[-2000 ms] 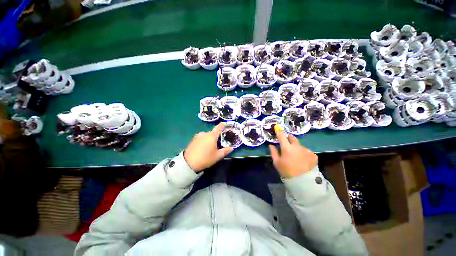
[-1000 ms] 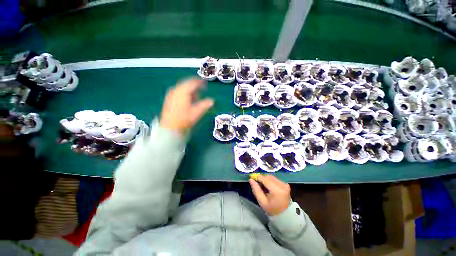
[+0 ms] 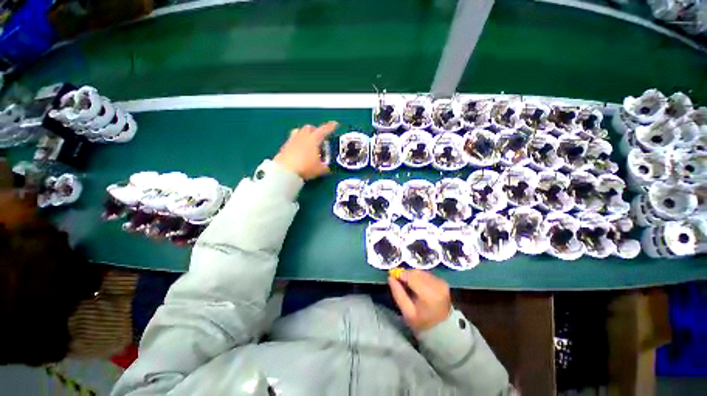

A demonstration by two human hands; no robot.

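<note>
White housings with dark boards and wires inside (image 3: pixel 419 246) stand open side up in rows on the green bench. My left hand (image 3: pixel 310 149) is at the left end of the second row, its fingers around a partly hidden housing (image 3: pixel 331 151), beside the row's leftmost fully visible housing (image 3: pixel 354 150). My right hand (image 3: pixel 421 298) is loosely curled at the bench's front edge, below the front row. A small yellow piece (image 3: pixel 397 273) shows at its fingertips; whether it is held or worn cannot be told.
Overlapping housings with brown-red wiring (image 3: pixel 174 198) lie at left. Stacked bare white shells (image 3: pixel 670 199) stand far right, others (image 3: pixel 94 114) far left by a black box. A grey bar (image 3: pixel 463 46) crosses behind. A brown box (image 3: pixel 628 340) is below the edge at right. A neighbouring person shows at lower left.
My left hand has moved slightly right and down to the second row. The top row's two leftmost housings are gone from there, and the second row extends further left. My right hand has barely moved.
</note>
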